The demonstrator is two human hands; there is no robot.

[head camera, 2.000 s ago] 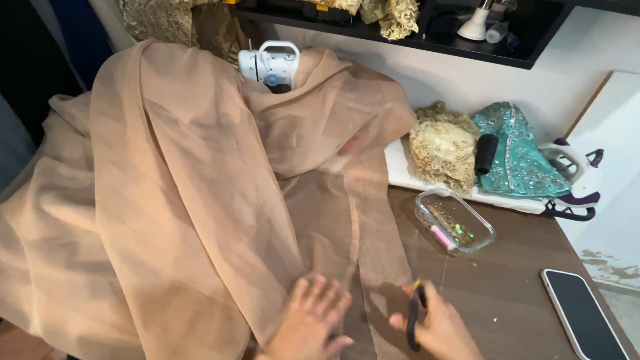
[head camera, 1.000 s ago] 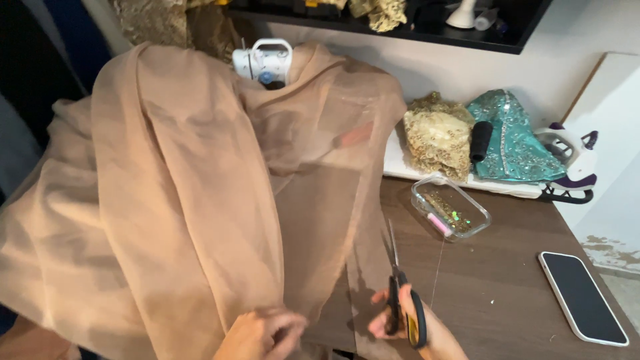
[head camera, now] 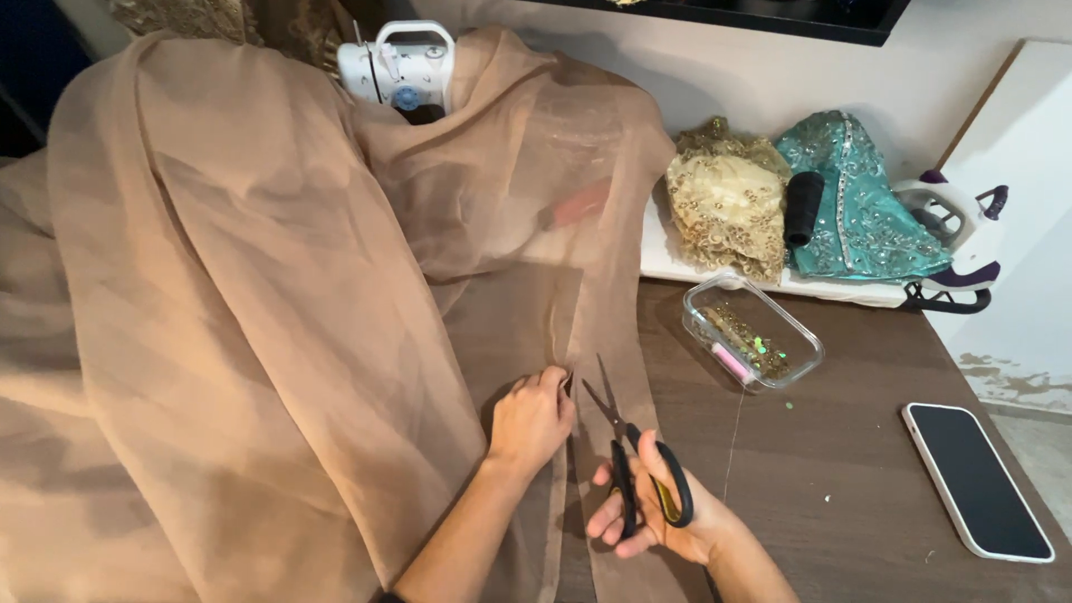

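Sheer tan fabric covers the left and middle of the brown table, with a long slit running up toward my hands. My left hand pinches the fabric's edge at the upper end of that slit. Just to its right, my right hand has its fingers in the handles of black-handled scissors. The scissor blades are apart and point up and left, their tips close to my left fingertips over the right-hand strip of fabric.
A white sewing machine stands behind the fabric. At the back right, gold lace, a black thread cone and teal beaded fabric lie on a white padded board. A glass container with sequins and a phone are on the table.
My left hand has moved up along the fabric to the end of the slit. My right hand has the scissors turned to point up and left, where a second ago they pointed upward.
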